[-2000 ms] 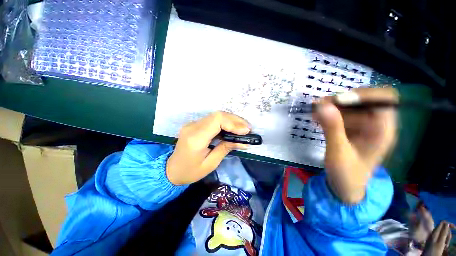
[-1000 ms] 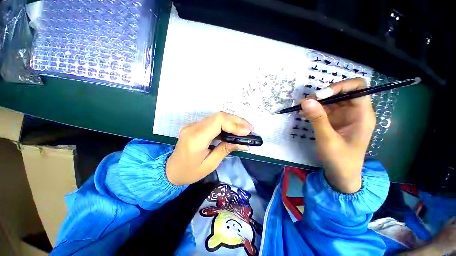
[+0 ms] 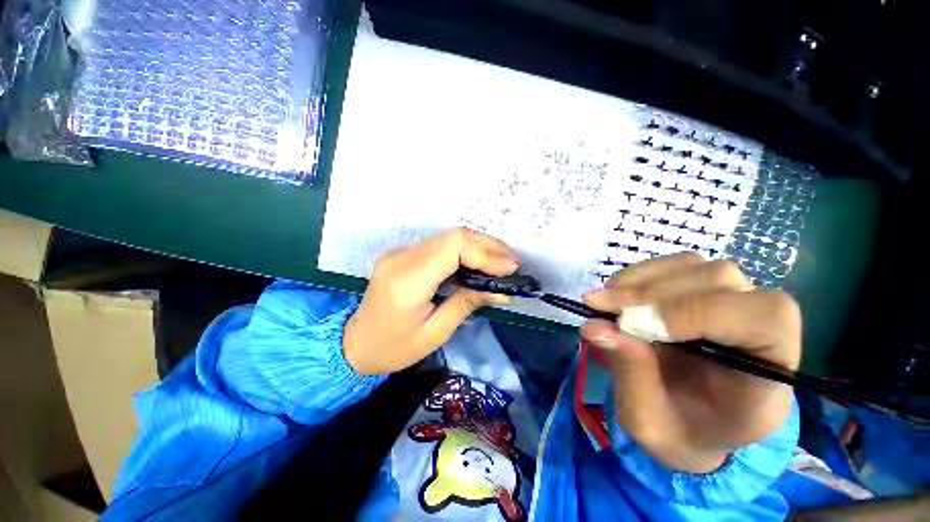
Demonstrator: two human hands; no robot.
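Observation:
My left hand point(image 3: 413, 302) pinches a small glossy black housing point(image 3: 500, 283) between thumb and fingers above the paper's near edge. My right hand point(image 3: 704, 352) holds a long thin black pen-like tool point(image 3: 729, 357), with a whitish band on one finger. The tool's tip is at the right end of the housing; whether it carries a tiny part is too small to tell. Tiny silvery-grey parts point(image 3: 556, 184) lie scattered on the white paper point(image 3: 418, 143). Small black parts point(image 3: 683, 173) lie in rows at the paper's right.
A clear component tray point(image 3: 777, 219) shows beside the black parts. Stacked clear blister trays point(image 3: 194, 92) and a crumpled plastic bag point(image 3: 46, 112) lie at left on the green bench point(image 3: 204, 219). A large black tray point(image 3: 632, 51) spans the far edge. A brown cardboard box point(image 3: 107, 357) is below left.
My right hand has moved down and toward me from the scattered parts, bringing the tool tip to the housing's right end. My left hand has stayed almost still with the housing.

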